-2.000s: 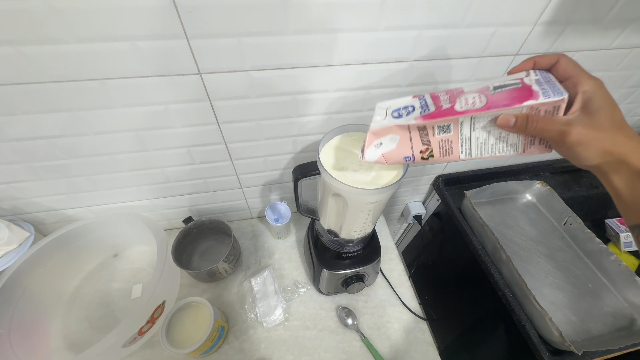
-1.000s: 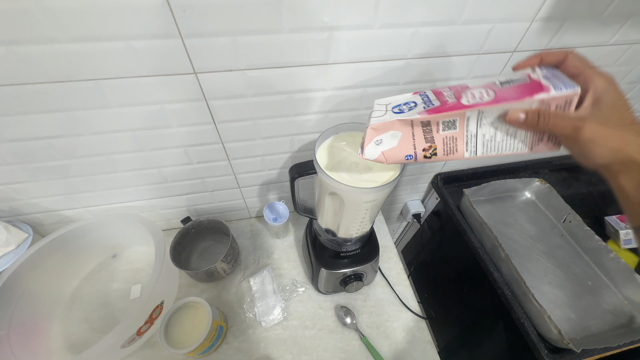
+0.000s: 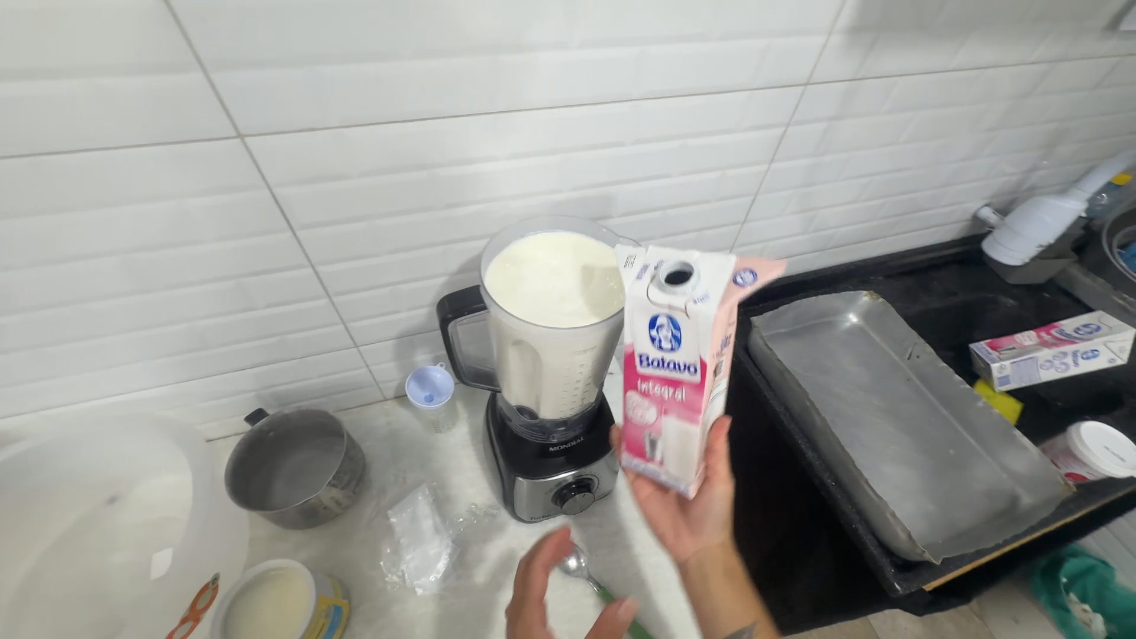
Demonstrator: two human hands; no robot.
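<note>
My right hand (image 3: 683, 506) grips the lower part of a pink and white Batavo milk carton (image 3: 670, 382), held upright with its round spout uncapped. The carton is just right of the blender jar (image 3: 555, 355), which is filled nearly to the rim with pale, creamy liquid and sits on a Mondial blender base (image 3: 555, 470). At the bottom edge is my left hand (image 3: 568, 595), fingers apart and holding nothing, over a spoon with a green handle (image 3: 603, 593).
Left of the blender are a small metal pot (image 3: 295, 470), a blue-topped cup (image 3: 430, 395), a plastic wrapper (image 3: 422, 541), a tub (image 3: 271, 608) and a large clear bowl (image 3: 106, 532). A metal baking pan (image 3: 896, 426) and another carton (image 3: 1056, 351) lie to the right.
The carton was tilted over the jar in my right hand; now it is upright beside the jar. My left hand has come into view at the bottom. The view has shifted right.
</note>
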